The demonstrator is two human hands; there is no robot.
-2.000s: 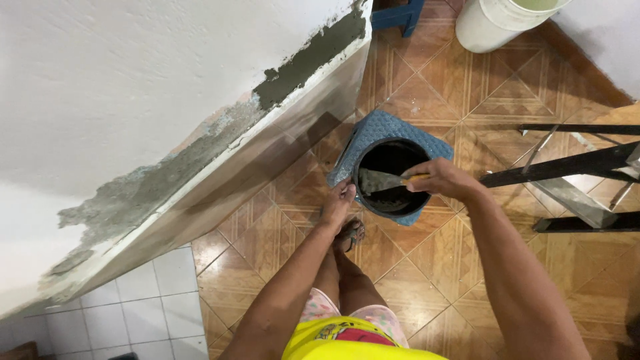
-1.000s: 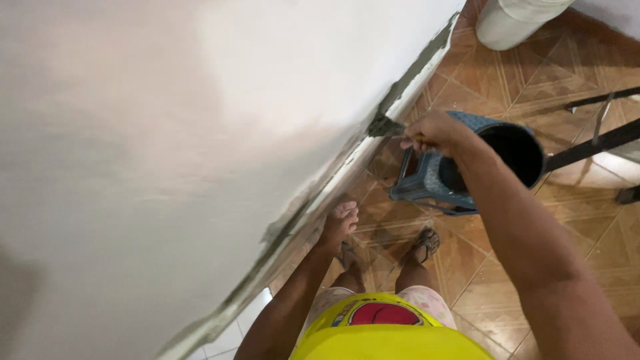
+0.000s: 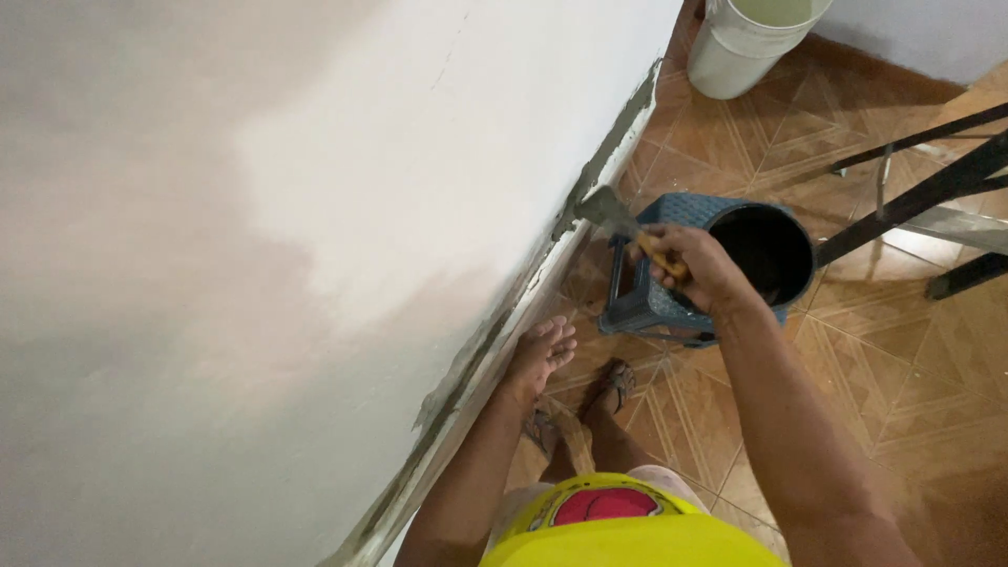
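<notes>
My right hand is closed around the yellowish handle of a putty knife. The blade lies at the wall's edge, against a strip of wet grey mortar that runs along the corner of the white wall. Beside the lower part of that edge is my left hand, empty, with its fingers a little apart; whether it touches the wall I cannot tell. Partly behind my right hand, a black bucket with a dark inside rests on a blue plastic stool.
A white plastic bucket stands on the tiled floor at the top right. Dark metal legs of a frame or ladder reach in from the right. My sandalled feet are below the stool.
Two seconds ago the putty knife was over the black bucket, with my left hand near it; one second ago its blade was at the mortared edge. It is at that edge now. The view has shifted.
</notes>
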